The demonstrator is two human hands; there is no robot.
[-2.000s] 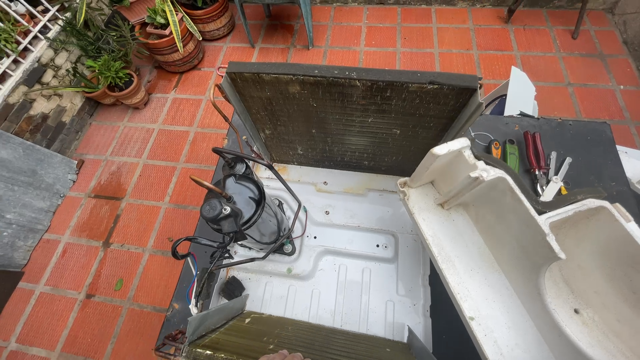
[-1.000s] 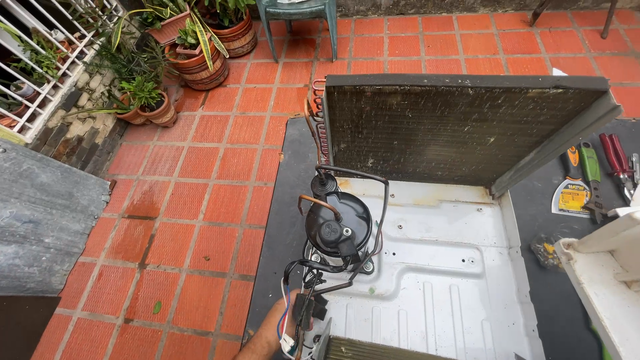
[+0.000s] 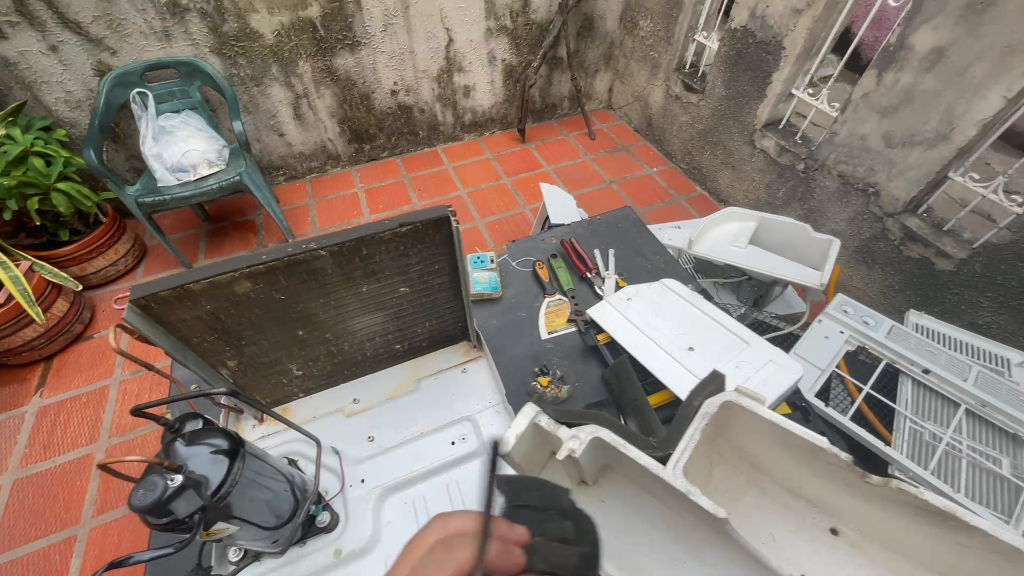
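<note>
At the bottom centre, what looks like my left hand (image 3: 464, 546) is closed around a blurred dark piece (image 3: 552, 524); a thin dark strip (image 3: 488, 504) stands up by its fingers. My right hand is out of view. Left of the hand, a black compressor (image 3: 240, 488) with copper and black tubes is mounted on the white metal base pan (image 3: 416, 432) of an air conditioner. A dirty finned condenser coil (image 3: 336, 312) stands upright at the pan's far edge. To the right, a white foam housing (image 3: 640, 496) lies beside the pan.
Beyond the pan, a dark board (image 3: 512, 320) holds a putty knife (image 3: 550, 304), green-handled tool (image 3: 564, 280), red-handled pliers (image 3: 582, 260) and small box (image 3: 484, 276). White plastic panels (image 3: 696, 340) and a front grille (image 3: 880, 400) lie right. A green chair (image 3: 172, 104) stands back left.
The view has swung right and up. The hand by the compressor wires one second ago is now right of the compressor, above the pan, with a dark piece in its fingers.
</note>
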